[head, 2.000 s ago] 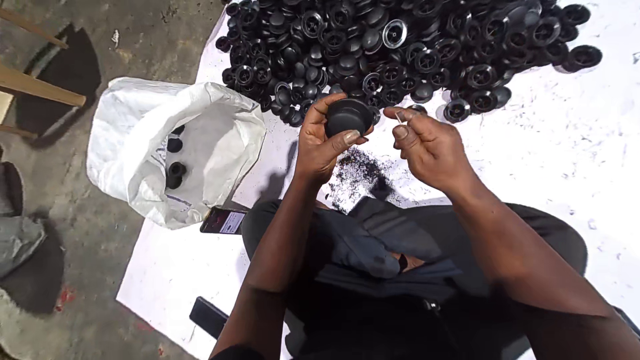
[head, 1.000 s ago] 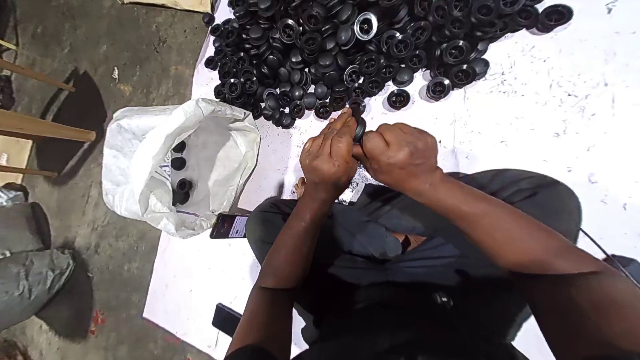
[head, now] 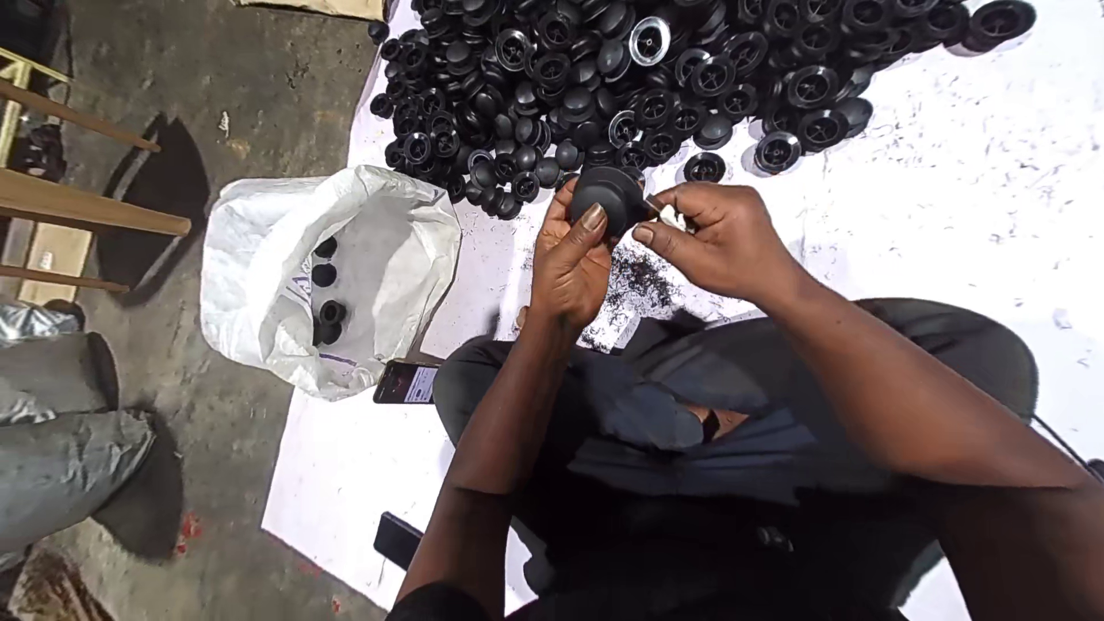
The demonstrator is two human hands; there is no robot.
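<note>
My left hand [head: 573, 263] holds a round black plastic part [head: 606, 200], its thumb over the smooth domed face. At the right edge of that part is my right hand [head: 720, 241], pinching a small tool with a whitish grip [head: 673, 219]; its tip is too small to make out. Just beyond both hands lies a heap of black round plastic parts [head: 578, 102], some domed side up, others showing spoked undersides. Fine black shavings [head: 636, 280] are scattered on the white sheet below my hands.
To the left stands an open white woven sack [head: 246, 276] with several black parts inside. A phone [head: 405, 383] lies beside it, and another dark flat device [head: 398, 540] nearer me. Wooden legs [head: 95, 203] and grey sacks [head: 69, 466] are at the far left. My folded legs border the white sheet [head: 940, 198].
My hands, close together over a black part one second ago, are now apart, with the part's domed face showing in my left hand and the small tool visible in my right.
</note>
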